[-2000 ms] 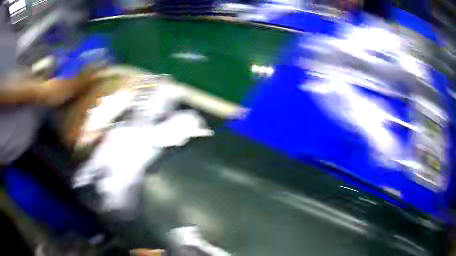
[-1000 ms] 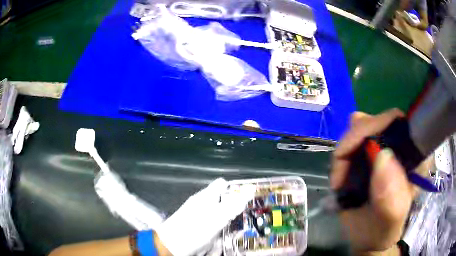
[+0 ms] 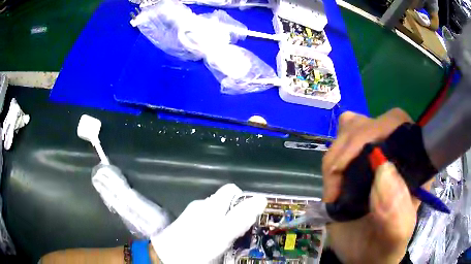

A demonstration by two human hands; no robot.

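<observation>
An open white power strip housing [image 3: 273, 200] with a green circuit board and a yellow block [image 3: 291, 240] lies at the bottom centre, cut off by the lower edge. My left hand [image 3: 206, 227], in a white glove, holds its left side. My bare right hand [image 3: 374, 191] grips the black handle of a thick grey suspended tool [image 3: 454, 124], thumb at the red button [image 3: 378, 157]. The tool's pale tip [image 3: 304, 216] is over the components. A blue pen [image 3: 431, 199] sticks out from my right hand. A bagged cord [image 3: 126, 198] with a white plug [image 3: 89, 127] lies left.
A blue sheet [image 3: 170, 87] beyond holds open housings [image 3: 310, 81] with bagged cords [image 3: 206, 49]. White crumbs and a slim silver piece [image 3: 305, 146] lie by its edge. A crumpled white cloth [image 3: 15, 121] is left. Clear bags [image 3: 444, 232] are right. Part of another person shows top right.
The pale tip has moved left from beside the housing to over its components, with my right hand. The housing sits slightly lower in view, still held by my left hand.
</observation>
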